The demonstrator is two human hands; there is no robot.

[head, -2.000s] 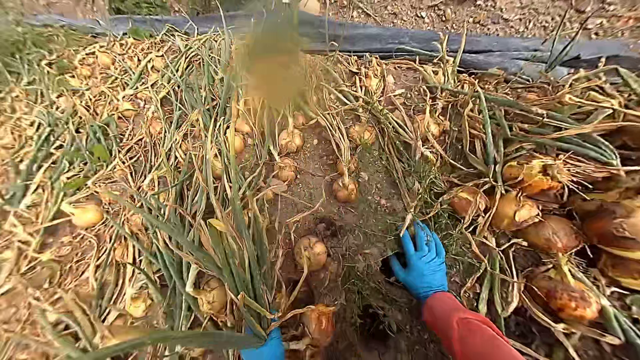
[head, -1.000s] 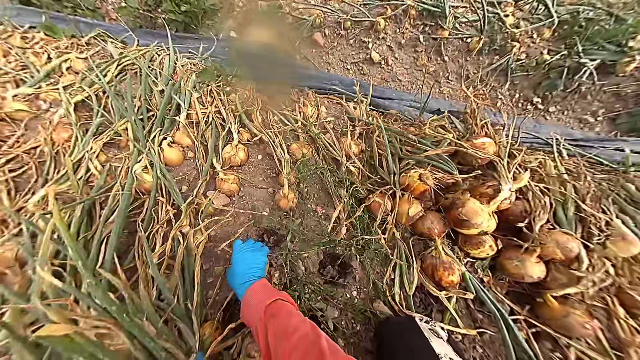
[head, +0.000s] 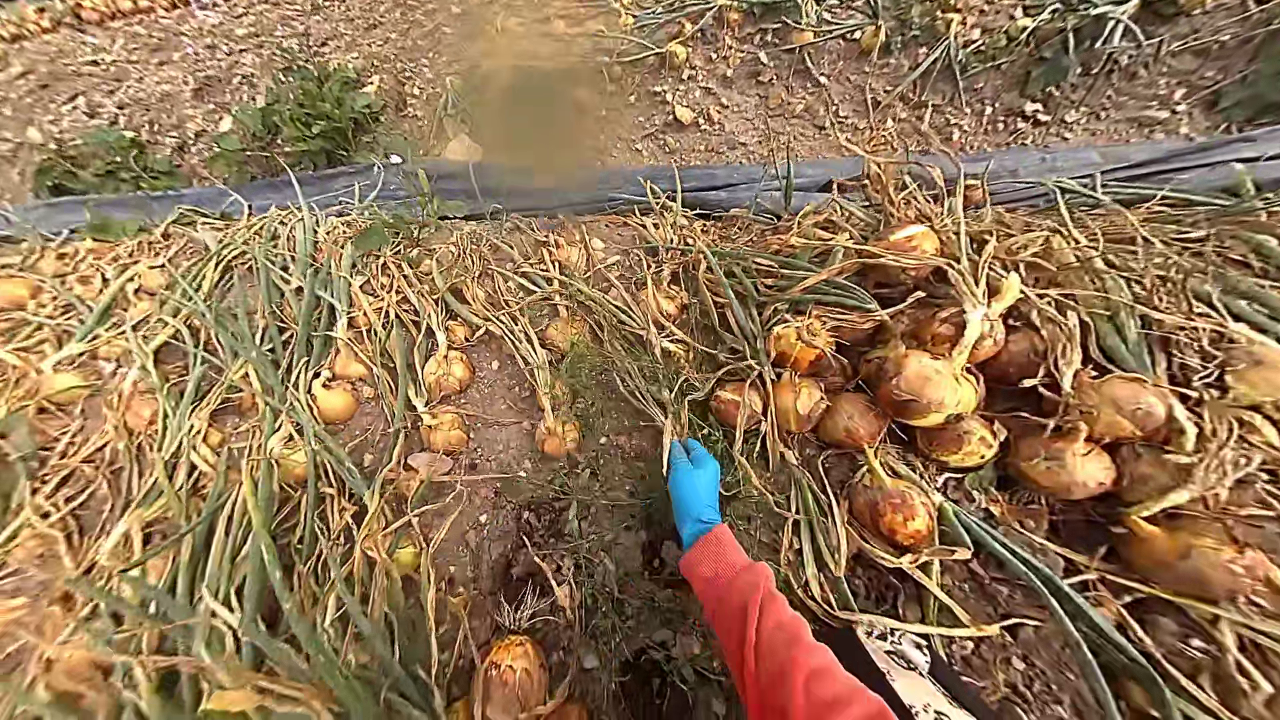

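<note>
My right hand [head: 693,492], in a blue glove below a red sleeve, reaches forward over the soil with its fingertips closed on dry onion leaves [head: 672,418]. Just right of it lies a pile of pulled yellow onions [head: 918,385]. To its left an onion [head: 558,437] sits on the ground with its dried stalk stretching away, and two more onions [head: 445,375] rest farther left. Near the bottom edge an onion with its roots upward [head: 512,678] lies on the soil. My left hand is out of the frame.
A dark plastic sheet edge [head: 620,188] runs across beyond the onions. Long green and dry leaves [head: 270,500] cover the left side. Green weeds [head: 315,115] grow past the sheet. A patterned piece of fabric [head: 915,670] shows at the bottom right. One patch at the top is blurred.
My right hand has moved from bare soil to the dry leaves beside the pile. The left hand, at the bottom edge two seconds ago, is out of view. The view has shifted.
</note>
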